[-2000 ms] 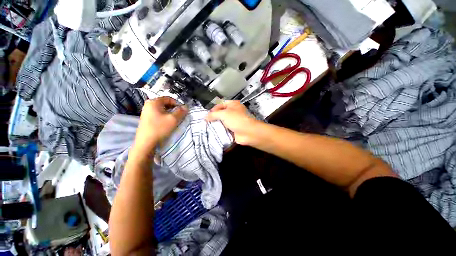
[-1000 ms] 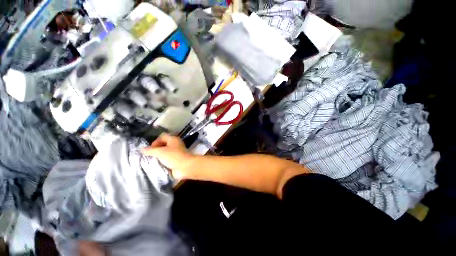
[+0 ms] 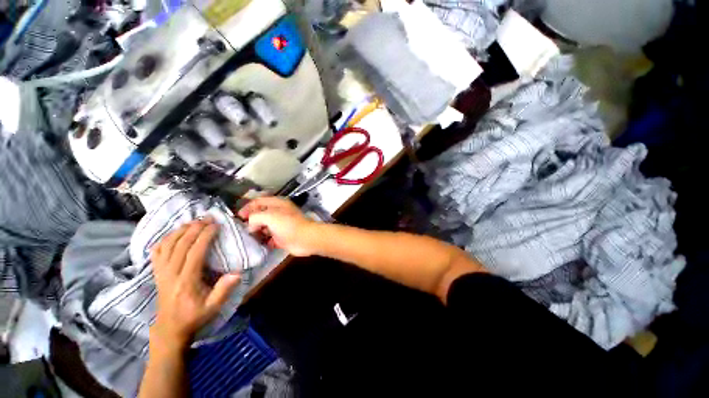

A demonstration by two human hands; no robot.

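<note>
The striped knit garment (image 3: 124, 299) lies bunched in front of the overlock machine (image 3: 268, 85), its upper edge at the needle area. A plain grey panel (image 3: 97, 247) lies at its left. My left hand (image 3: 186, 280) rests on the striped fabric, fingers extended, thumb apart. My right hand (image 3: 272, 221) pinches the fabric edge just right of the needle area, below the pale front cover. The needle and presser foot are too small and blurred to make out.
Red-handled scissors (image 3: 351, 159) lie right of the machine head, near a yellow stick (image 3: 364, 111). Cut grey pieces (image 3: 404, 74) are behind them. A large striped heap (image 3: 560, 210) is at the right. A blue basket (image 3: 233, 364) is below the table edge.
The view has swung right since the earliest frame. My left hand, out of clear view one second ago, is now on the striped fabric. My right hand stays near the needle area.
</note>
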